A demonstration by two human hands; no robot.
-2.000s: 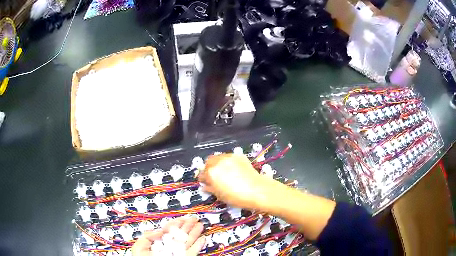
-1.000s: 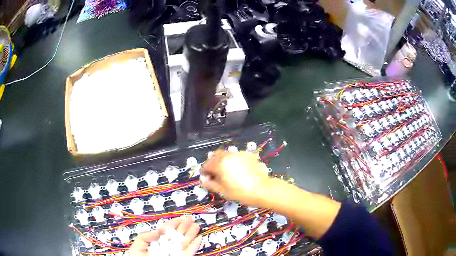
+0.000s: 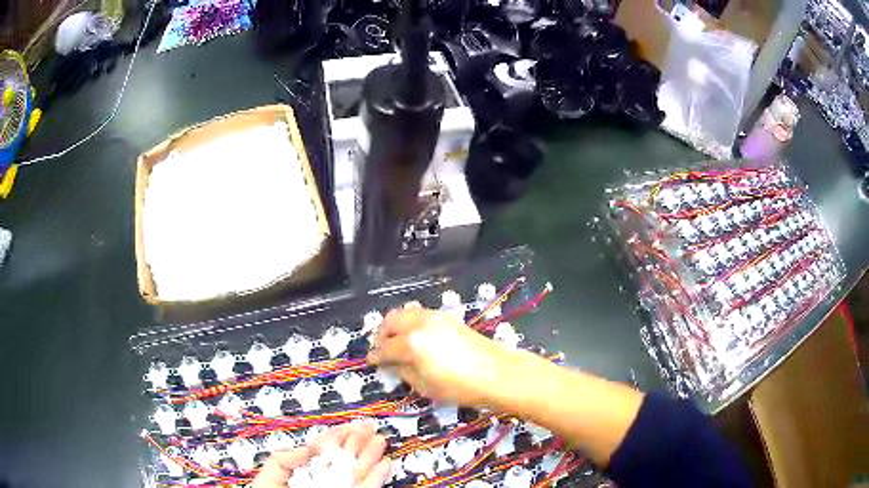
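A clear blister tray (image 3: 314,307) with rows of small silver-white motors (image 3: 259,358) lies in front of me. Red, orange and dark wires (image 3: 276,375) run between the rows. My left hand (image 3: 357,448) is palm up at the bottom edge, partly cut off, and holds a heap of small white plastic pieces (image 3: 329,471). My right hand (image 3: 419,355) reaches in from the right over the upper rows, fingertips together and down at a motor. Whether a piece is between those fingertips is hidden.
An open brown box (image 3: 142,224) of white pieces stands at left behind the tray. A black column (image 3: 395,172) on a white-grey base is behind the tray. Stacked filled trays (image 3: 753,257) lie at right. Black round parts (image 3: 572,71), a clear bag (image 3: 703,86) and a pinkish bottle (image 3: 770,129) are behind.
My right hand stays over the same part of the tray, its fingertips slightly shifted left and lower. My left hand still holds the white pieces. The whole view has shifted slightly.
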